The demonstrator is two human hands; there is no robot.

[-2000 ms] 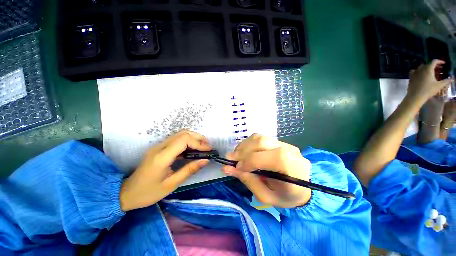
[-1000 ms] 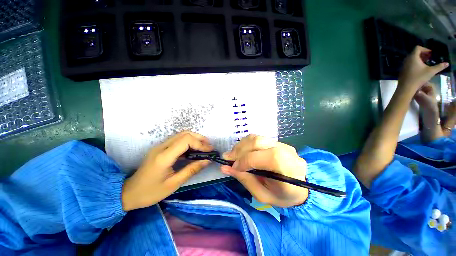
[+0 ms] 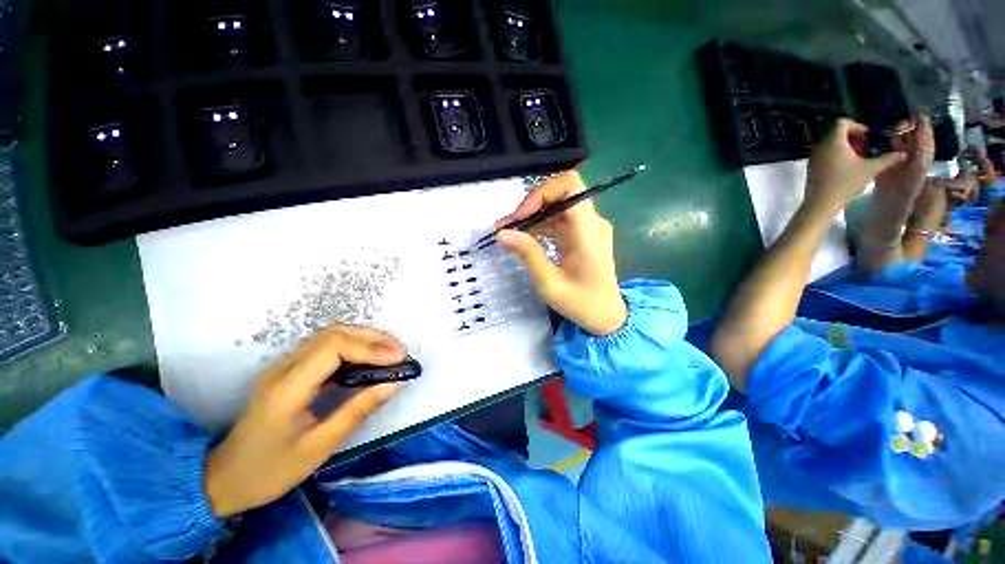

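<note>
My left hand (image 3: 292, 413) holds a black housing (image 3: 378, 372) edge-on between thumb and fingers, over the front part of the white paper (image 3: 209, 286). My right hand (image 3: 568, 253) holds slim black tweezers (image 3: 557, 209), pen-like. Their tip is at the upper end of the small dark parts (image 3: 465, 295), which lie in columns on the paper's right side. Whether the tip holds a part is too small to tell. Glittering grey specks (image 3: 325, 303) lie scattered mid-paper, beyond my left hand.
A black foam tray (image 3: 320, 182) with housings in its pockets stands behind the paper; one front pocket is empty. A clear blister tray (image 3: 28, 275) is at far left. At right a co-worker's hands (image 3: 854, 160) hold a dark item near another black tray (image 3: 771, 105).
My right hand has moved away from the housing, up and right to the small dark parts, with the tweezers. My left hand still holds the housing. The view has shifted.
</note>
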